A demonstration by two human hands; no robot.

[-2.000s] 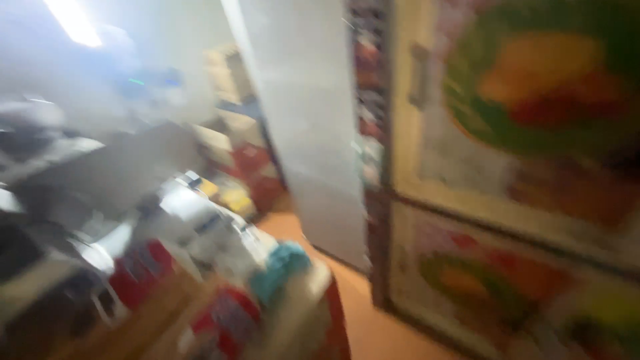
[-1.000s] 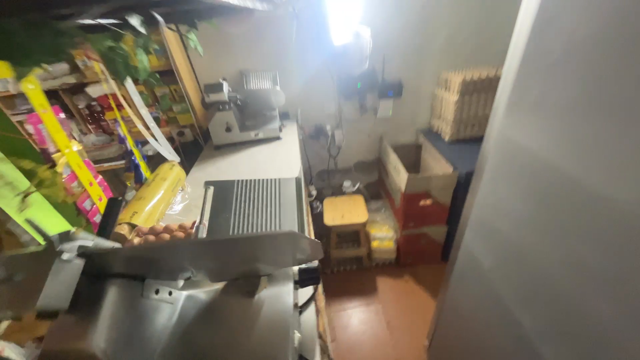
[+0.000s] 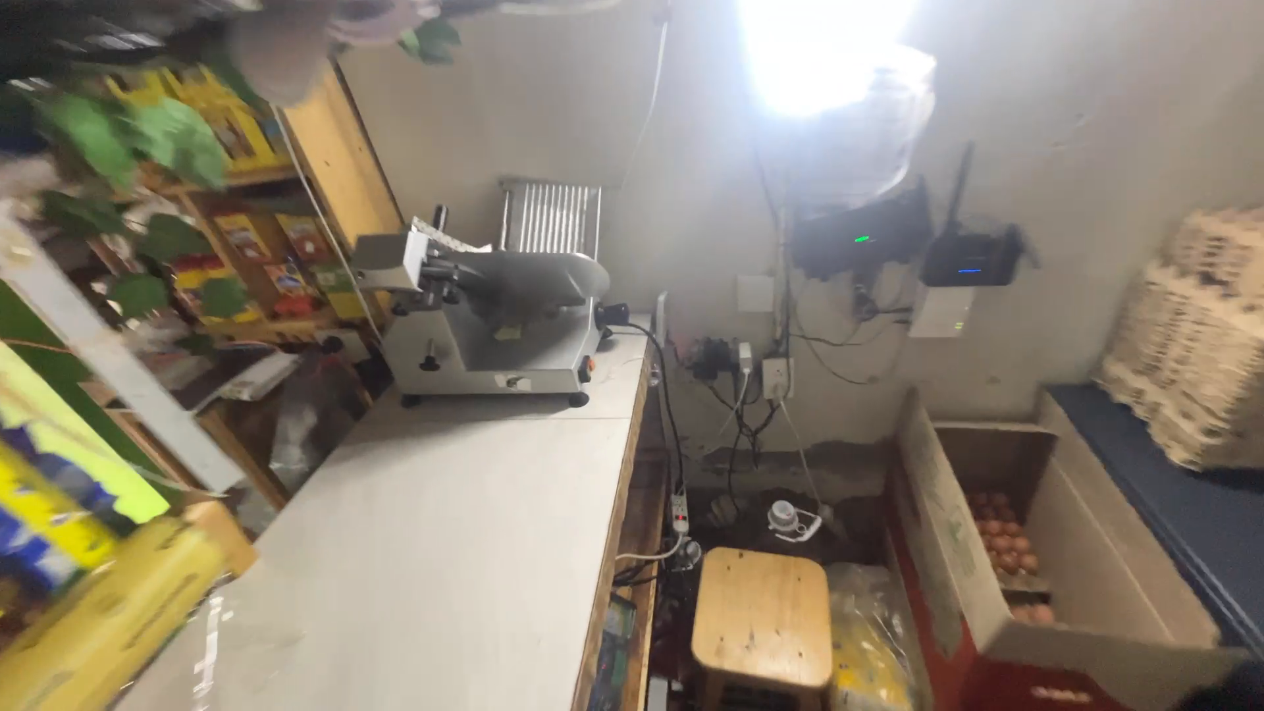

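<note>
Neither my left hand nor my right hand shows in the head view. A metal food slicer (image 3: 494, 316) stands at the far end of a long white counter (image 3: 425, 523). Its ribbed plate rises behind the round blade, and a black cord runs from its right side down past the counter's edge to a power strip (image 3: 680, 511). To the right of the counter is a wooden stool (image 3: 762, 620). Brown eggs (image 3: 1005, 538) lie inside an open cardboard box (image 3: 1106, 543) on the right.
Stacked egg trays (image 3: 1190, 341) rest on a dark blue surface (image 3: 1136, 464). Wooden shelves (image 3: 267, 178) with packets line the left, and a yellow roll or package (image 3: 118, 612) lies at the counter's near left. A plastic bag (image 3: 869, 632) sits between stool and box. Two black devices hang on the wall.
The view has swung from patterned doors and a grey panel to the counter and has come closer to the far slicer. The nearer slicer, seen one second ago, is out of view.
</note>
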